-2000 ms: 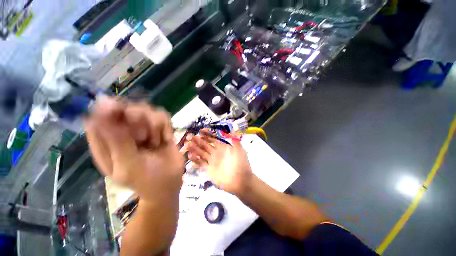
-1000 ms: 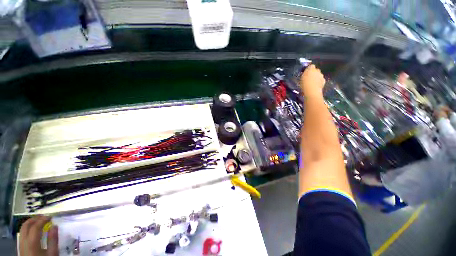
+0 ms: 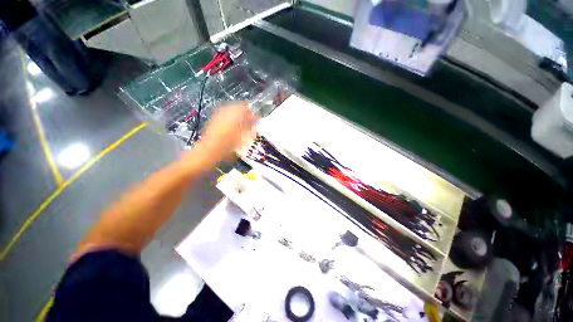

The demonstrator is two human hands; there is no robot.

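My left hand (image 3: 227, 129) reaches over the left end of the cream wire tray (image 3: 371, 143). It is blurred, and its fingers are partly hidden, so I cannot tell whether it holds anything. Long black wires (image 3: 339, 204) lie in the near channel, their left ends close to my hand. A red and black wire bundle (image 3: 367, 188) lies in the upper channel. The white assembly board (image 3: 220, 251) bears small holding fixtures (image 3: 306, 256) and a black tape roll (image 3: 300, 304). My right hand is out of view.
Clear plastic (image 3: 169, 94) with red and black wires lies beyond my left hand. Spare tape rolls (image 3: 471, 248) stand right of the tray. A white container (image 3: 556, 119) is at the right edge. Grey floor with yellow lines (image 3: 94, 160) shows left. A blue-and-white box (image 3: 402, 31) is at the back.
The view has swung left. My left hand has moved from the board's left end to beyond the tray's left end. My right arm, stretched over the right-hand harnesses earlier, has left the picture.
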